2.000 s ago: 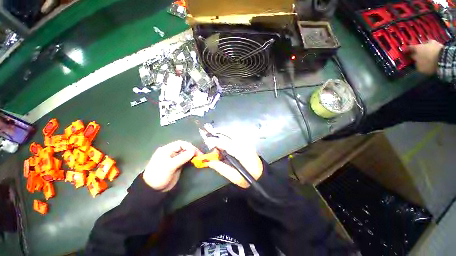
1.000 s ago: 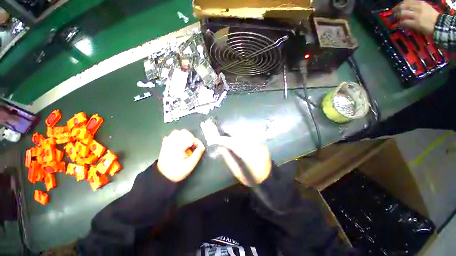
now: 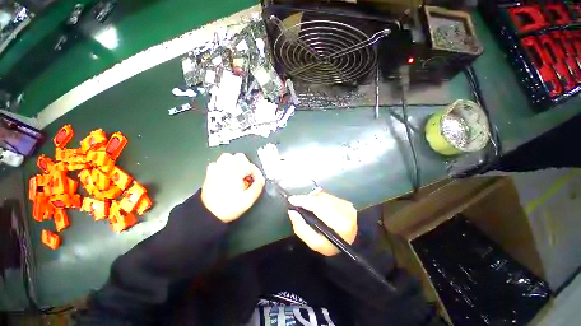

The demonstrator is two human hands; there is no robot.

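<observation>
My left hand (image 3: 230, 188) is closed around a small orange housing (image 3: 248, 181), mostly hidden by the fingers. My right hand (image 3: 323, 223) holds a black pen-like soldering iron (image 3: 332, 237) with its thin tip pointing up and left, near my left hand. A small silver-white part (image 3: 270, 156) lies on the mat just above the tip. Orange housings (image 3: 95, 181) lie heaped on the left of the bench. Silver-white circuit boards (image 3: 236, 102) are piled in front of me, left of the fan.
A fan with a spiral guard (image 3: 325, 52) stands at the back. Right of it are a square tray (image 3: 452, 32), a yellow-green tin (image 3: 457, 129) and cables. A black tray with red pieces (image 3: 548, 51) is far right. An open carton (image 3: 490, 210) is below the bench edge.
The orange housing, held between both hands two seconds ago, is now in my left hand alone. My right hand has moved apart to the right with the iron. The other person's hand has left the view.
</observation>
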